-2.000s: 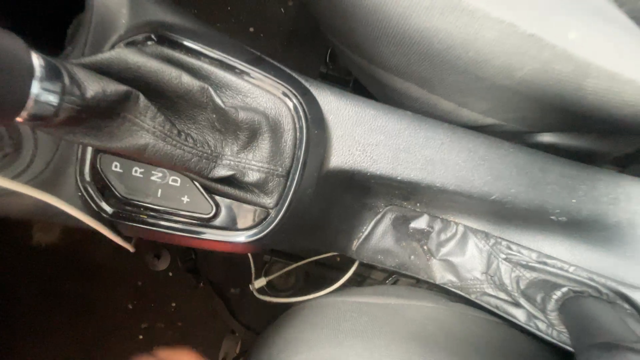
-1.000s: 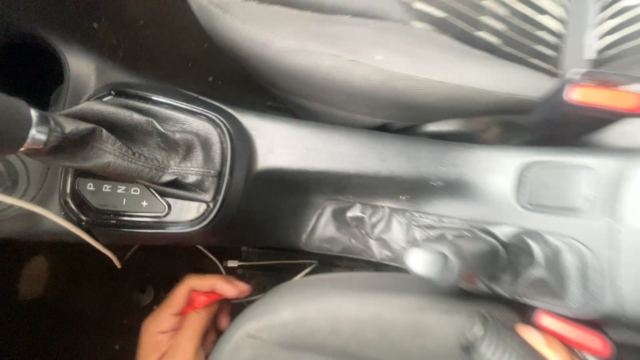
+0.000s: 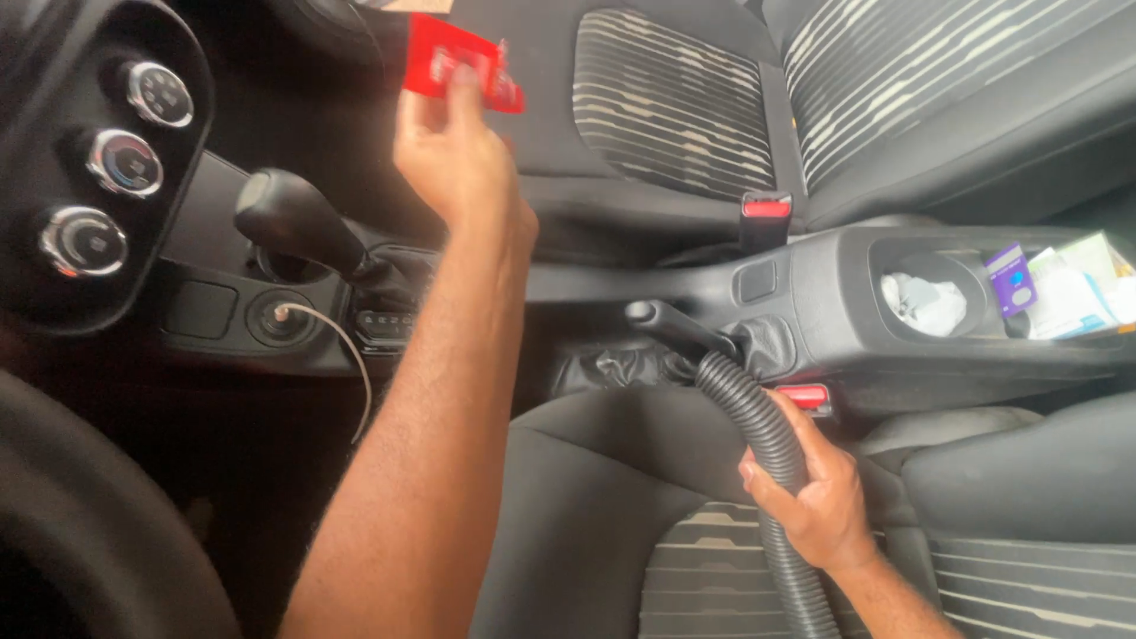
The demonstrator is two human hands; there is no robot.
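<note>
My left hand [image 3: 457, 146] is raised at the upper middle, over the far side of the gear lever, with a red wrapper [image 3: 453, 62] pinched between thumb and fingers. My right hand [image 3: 812, 497] is wrapped around a black corrugated hose [image 3: 763, 426] above the near seat. The upper end of the hose lies against the handbrake lever [image 3: 679, 328], and its tip is hard to make out. Left of my forearm stands the automatic gear lever [image 3: 288, 213], its leather boot partly hidden by that arm.
A pale cable [image 3: 342, 333] curves from the console socket. Two red seat-belt buckles [image 3: 766, 209] flank the console. Crumpled white material [image 3: 927, 306], a purple packet [image 3: 1012, 280] and papers [image 3: 1074, 297] fill the rear tray. The steering wheel [image 3: 80, 532] is at lower left.
My left hand, low beside the near seat with the red wrapper one second ago, is now raised beyond the console with it. My right hand and the hose have come fully into view.
</note>
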